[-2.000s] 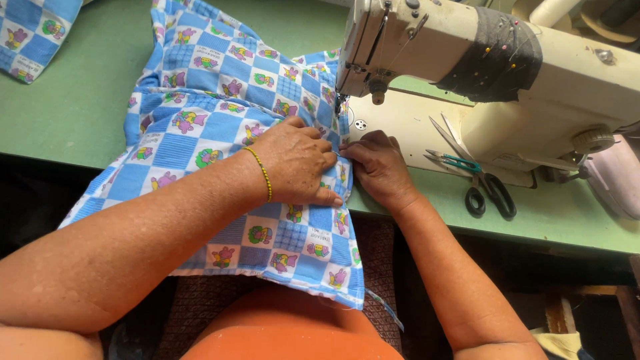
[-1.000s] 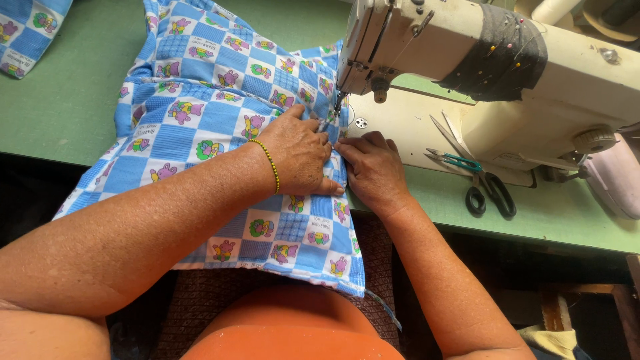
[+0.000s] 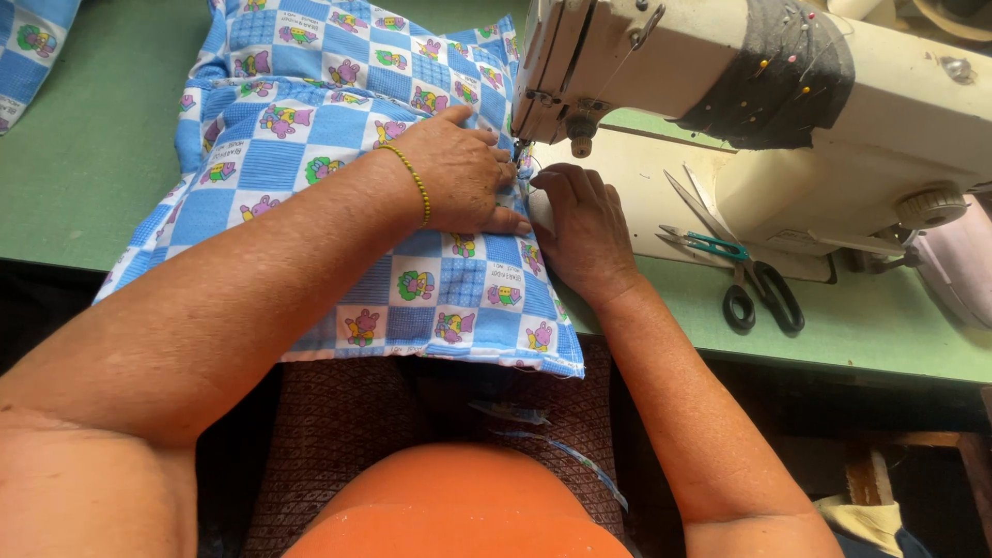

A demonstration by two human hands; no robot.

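A padded blue-and-white checked fabric piece (image 3: 364, 240) with printed animals lies over the table, its right edge at the needle area of a sewing machine (image 3: 643, 70). My left hand (image 3: 461, 174), with a beaded bracelet on the wrist, rests palm down on the fabric, fingers spread, just left of the needle. Close to the right edge of the fabric, my right hand (image 3: 581, 225) is bent with curled fingers beside the presser foot; its fingertips are partly hidden, and whether they pinch the edge cannot be told.
Black-handled scissors (image 3: 763, 298) and teal thread snips (image 3: 705, 244) lie at the machine bed's right. A dark cloth band with pins (image 3: 775, 77) wraps the machine arm. Another checked piece (image 3: 27, 54) is at the far left of the green table (image 3: 93, 194). Fabric strips (image 3: 581, 457) lie on the lap.
The right hand's fingers have moved slightly up beside the presser foot. The fabric's lower right corner has shifted up a little. The left hand stays on the fabric.
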